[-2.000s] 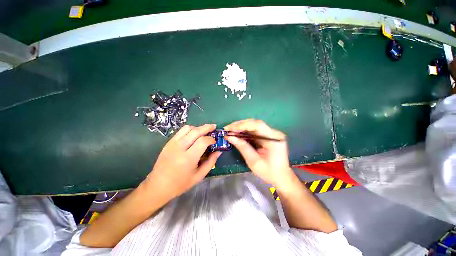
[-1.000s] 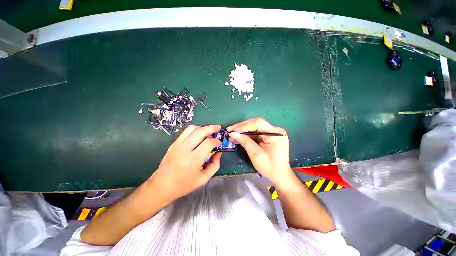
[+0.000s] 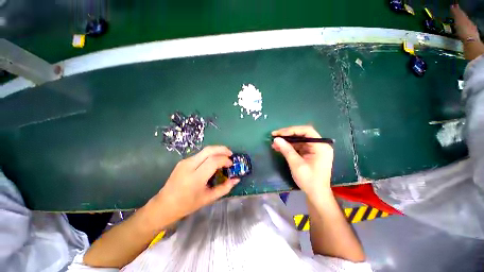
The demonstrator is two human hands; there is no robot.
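Note:
My left hand (image 3: pixel 199 178) grips a small dark blue electronic unit (image 3: pixel 240 166) by its left side, low over the green bench near its front edge. A bit of yellow shows between the fingers. My right hand (image 3: pixel 305 154) is apart from the unit, to its right, and holds slim black tweezers (image 3: pixel 313 139) between thumb and fingers. The tweezers' tips are too small to tell if they hold anything. A tangled dark pile of small wired components (image 3: pixel 183 132) lies left of centre. A small heap of white bits (image 3: pixel 249 100) lies beyond the unit.
A pale rail (image 3: pixel 212 43) runs behind the bench (image 3: pixel 106 133). Dark units with yellow parts (image 3: pixel 96 26) lie on the green belt beyond. Another dark unit (image 3: pixel 418 65) lies at the bench's right. A person's hand (image 3: pixel 464 24) reaches in at top right; pale sleeves flank both sides.
My right hand has moved right, away from the unit, with the tweezers. My left hand still holds the unit, now tilted differently. Another person's arm has appeared at top right. The view has shifted.

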